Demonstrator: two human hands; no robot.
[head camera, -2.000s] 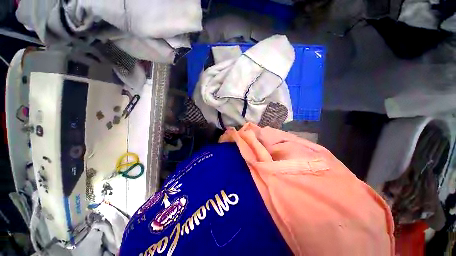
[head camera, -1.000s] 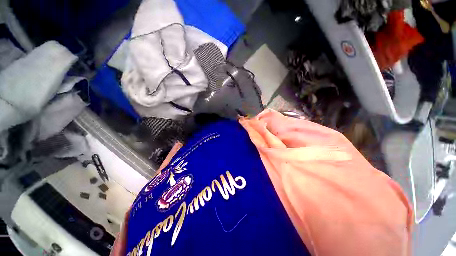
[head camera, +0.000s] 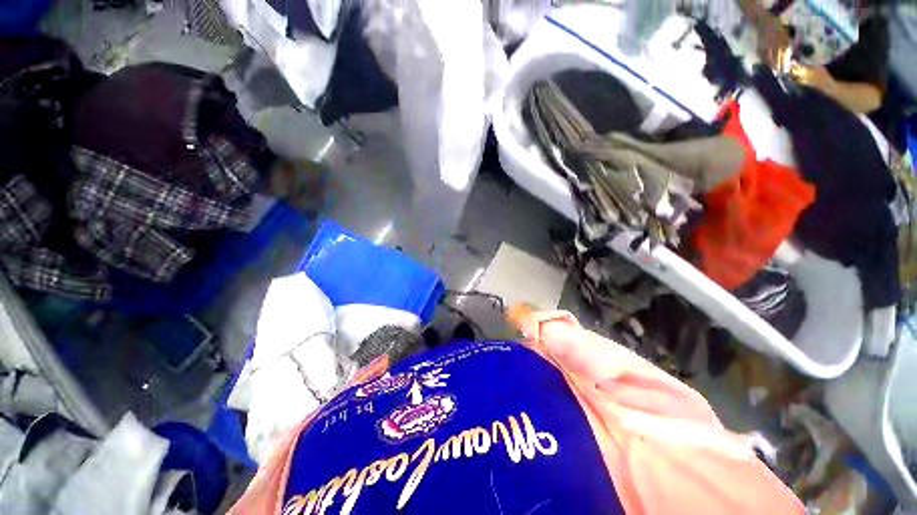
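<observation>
A pale grey-white garment piece (head camera: 292, 352) with dark piping lies bunched on a blue crate (head camera: 372, 272) at the left front of my apron. A small houndstooth patch shows at its right side. My peach sleeves show on both sides of the blue apron. Neither of my hands can be made out. The right sleeve's end lies at the apron's upper edge, with a small blurred orange patch there. The left sleeve runs along the apron's lower left side, and its end is hidden.
A white trough (head camera: 664, 272) at the right holds olive, striped and orange-red cloth. Plaid dark garments (head camera: 151, 181) lie at the upper left. A flat beige piece (head camera: 518, 277) lies on the floor ahead. Pale cloth (head camera: 111, 473) is at the lower left. A person's arm (head camera: 845, 89) shows at the upper right.
The view has turned away from the sewing table, whose machine and scissors have left the picture. The pale garment and crate now appear lower and further left; the trough shows more fully.
</observation>
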